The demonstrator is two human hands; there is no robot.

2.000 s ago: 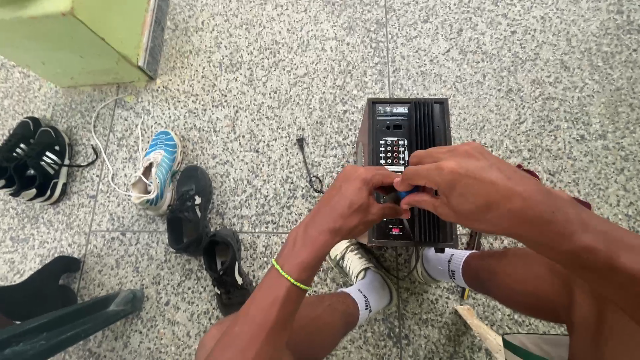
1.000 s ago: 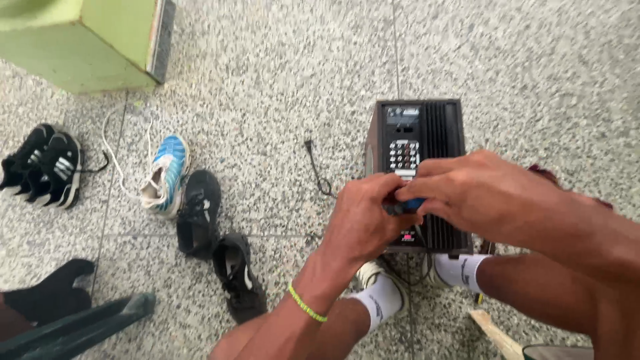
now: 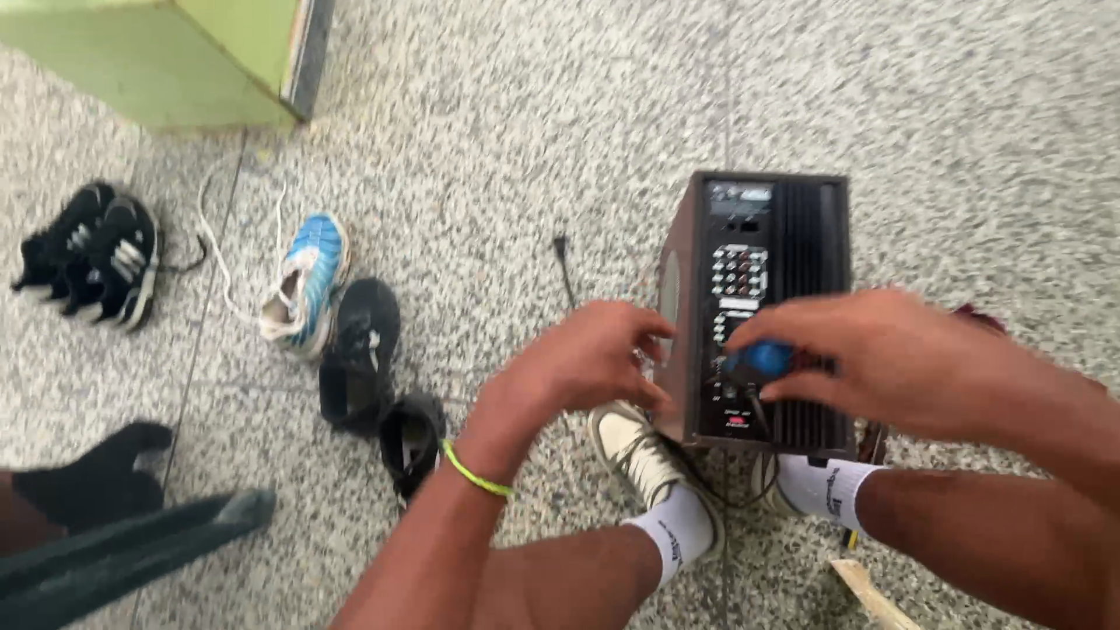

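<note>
A dark boxy speaker or amplifier [image 3: 809, 262] stands on the speckled floor between my feet, its back panel of sockets and black ribs facing up. My right hand [image 3: 831, 359] is over the lower part of this panel, with a small blue object [image 3: 770, 359], blurred, between thumb and fingers. Left of the box, my left hand [image 3: 612, 354] is empty, its fingers apart and pointing at the box's side. A black cable runs from the lower panel down past the box's near edge. A plug [image 3: 561, 249] on a thin black cord lies on the floor to the left.
Black striped shoes [image 3: 122, 254], a blue and white sneaker [image 3: 315, 262] and dark shoes [image 3: 363, 341] lie to the left. A green block-like structure [image 3: 219, 70] is at the upper left. Someone's black-socked foot [image 3: 96, 481] and a dark green bar [image 3: 131, 542] are at the lower left.
My left hand has moved left, away from my right hand and the blue object, and its fingers have opened. My right hand stays over the panel with the blue object.
</note>
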